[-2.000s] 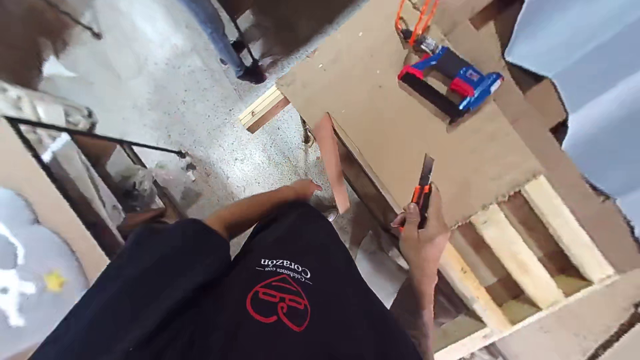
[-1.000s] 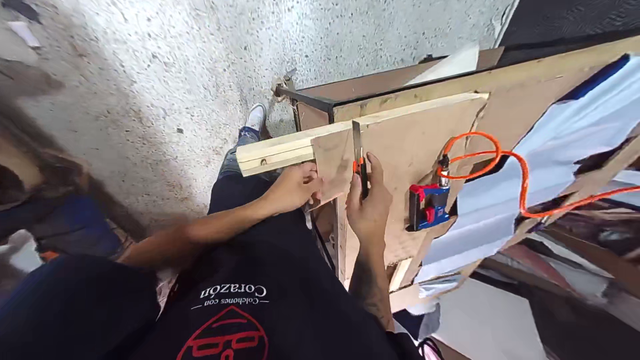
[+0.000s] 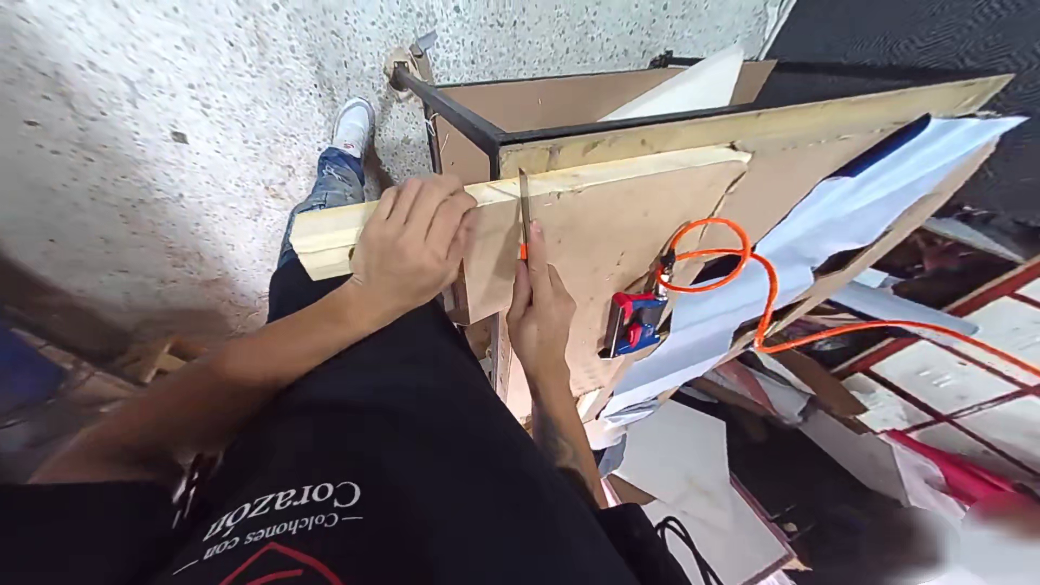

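My left hand (image 3: 414,236) lies over the end of a wooden beam (image 3: 325,236), its fingers curled over the wood and the edge of a brown cardboard sheet (image 3: 601,236). To its right, my right hand (image 3: 540,309) grips a utility knife (image 3: 524,215) with orange on its handle. The index finger lies along the knife, and the long blade points away from me, its tip over the pale wooden edge. Whether the blade cuts into the sheet cannot be told. A blue and red pneumatic stapler (image 3: 638,325) rests on the cardboard to the right.
An orange air hose (image 3: 772,292) loops from the stapler to the right. Beyond the beam stands a black metal frame (image 3: 463,118). Pale blue fabric (image 3: 731,284) lies on the right. My shoe (image 3: 354,126) is on the speckled floor, and offcuts (image 3: 691,479) lie at the lower right.
The view has swung a lot since two seconds ago. My left hand, earlier low by the sheet's edge, now lies over the beam's end. The knife stays in my right hand, near the sheet's wooden edge.
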